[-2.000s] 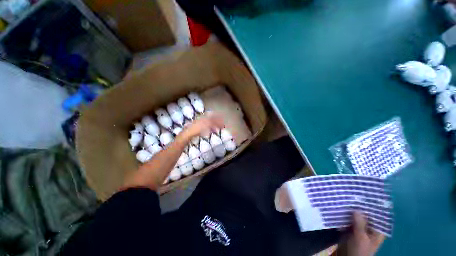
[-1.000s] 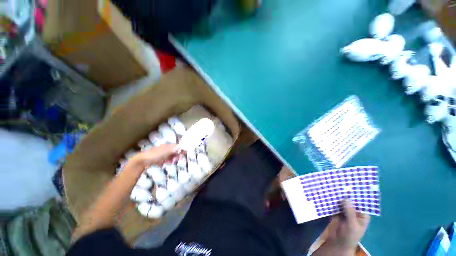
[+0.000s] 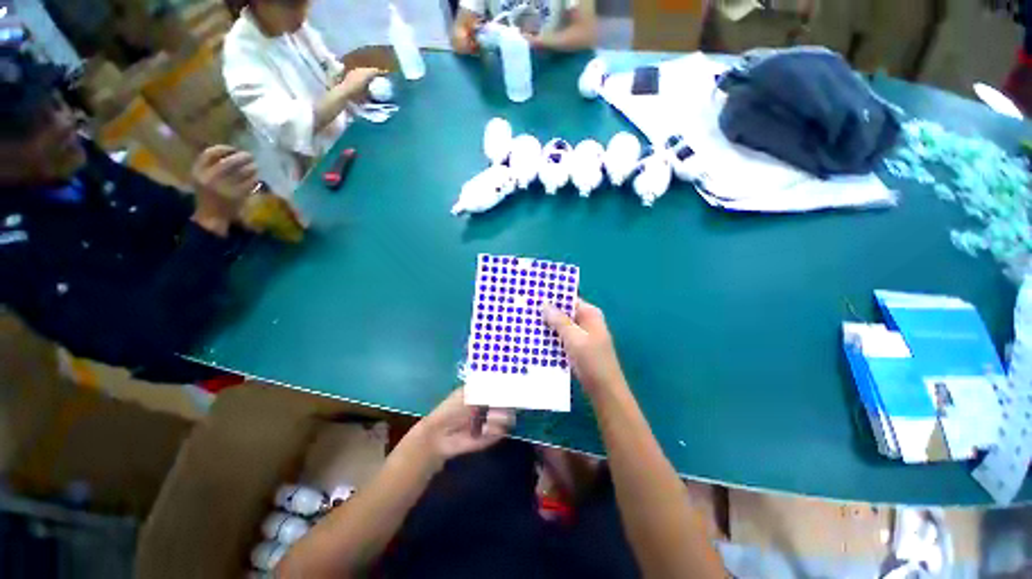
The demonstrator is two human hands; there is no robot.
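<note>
My right hand (image 3: 583, 334) holds the white sheet with rows of purple dots (image 3: 521, 322), thumb on its right side. The sheet lies over the near part of the green table, its plain strip toward me. My left hand (image 3: 458, 428) is at the sheet's lower left corner with fingers curled; the sheet hides part of it, and I cannot tell if it holds anything. Several white bulb units (image 3: 586, 166) stand in a row beyond the sheet. More bulb units (image 3: 285, 527) lie in the open carton (image 3: 209, 475) at lower left.
Green table (image 3: 724, 339) with blue and white boxes (image 3: 934, 351) at right, a dark cloth (image 3: 803, 111) on white sheets, pale green pieces (image 3: 962, 170), a red and black tool (image 3: 338, 169) and white bottles (image 3: 516, 66). A person (image 3: 91, 249) sits at left; others are at the far side.
The view has swung from the carton to the table. My left hand has left the carton, where it held a bulb unit, and is now beside the dot sheet. My right hand still holds the sheet.
</note>
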